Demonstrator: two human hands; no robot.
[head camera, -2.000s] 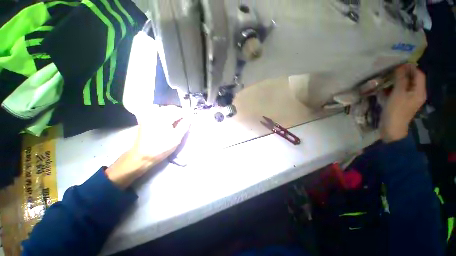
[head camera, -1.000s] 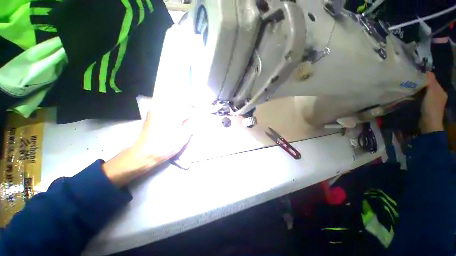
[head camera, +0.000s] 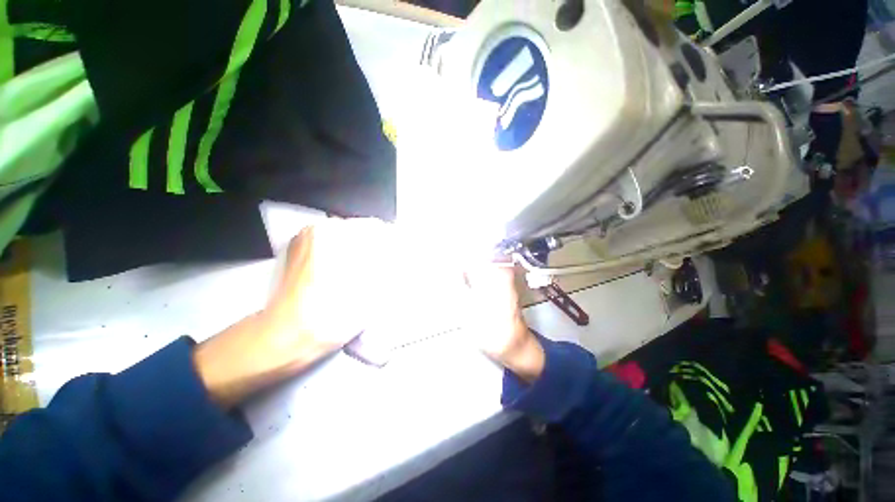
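Note:
The cream-white sewing machine head (head camera: pixel 599 127) leans over the table, its round blue logo facing me. My left hand (head camera: pixel 304 304) is at the left of the needle area, its fingers washed out by glare. My right hand (head camera: pixel 502 309) is just below the presser foot area (head camera: pixel 515 252), fingertips close to it. Glare hides what either hand holds, if anything. The red-handled thread snips (head camera: pixel 567 304) lie on the table right of my right hand, partly hidden behind the machine's parts.
Dark cloth with neon green stripes (head camera: pixel 226 127) lies at the upper left, with pale green pieces (head camera: pixel 44 137) beside it. Yellow printed tape (head camera: pixel 15 338) is at the left edge. More dark and green garments (head camera: pixel 746 422) are below the table at right.
My right hand has moved from the machine's far right end to the needle area. The view has shifted round towards the machine's left end. My left hand has stayed near the needle.

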